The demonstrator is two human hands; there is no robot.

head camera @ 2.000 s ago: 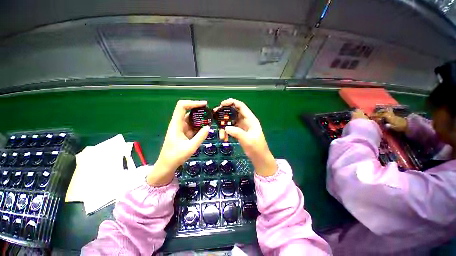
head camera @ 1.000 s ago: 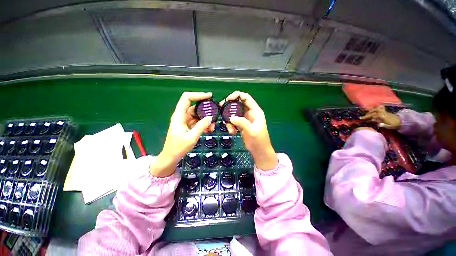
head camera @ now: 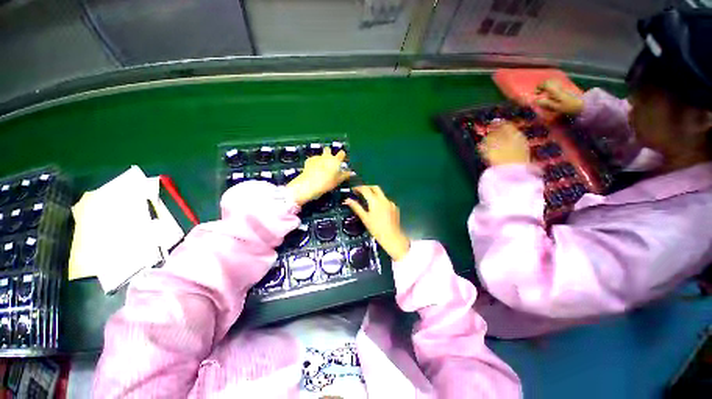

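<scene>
A clear blister tray (head camera: 312,284) lies in front of me with round black watch heads (head camera: 303,266) in its pockets, many with a small white tab. My left hand (head camera: 320,174) reaches over the tray's upper right part, fingertips down at the pockets; whether they grip a unit is hidden. My right hand (head camera: 381,218) is at the tray's right edge, thumb and forefinger apart at a dark unit; I cannot tell if it is gripped. My left forearm and hand cover some middle pockets.
Paper sheets (head camera: 117,234) with a dark pen (head camera: 152,209) and a red marker (head camera: 179,199) lie left. Stacked filled trays (head camera: 31,257) stand far left. At right, a person in a pink smock (head camera: 578,241) works over a black tray (head camera: 461,128) beside a red-orange sheet (head camera: 515,82).
Both hands have come down from holding a lit unit each side by side above the tray to the tray's pockets. The camera view has shifted. The neighbour's hands have moved.
</scene>
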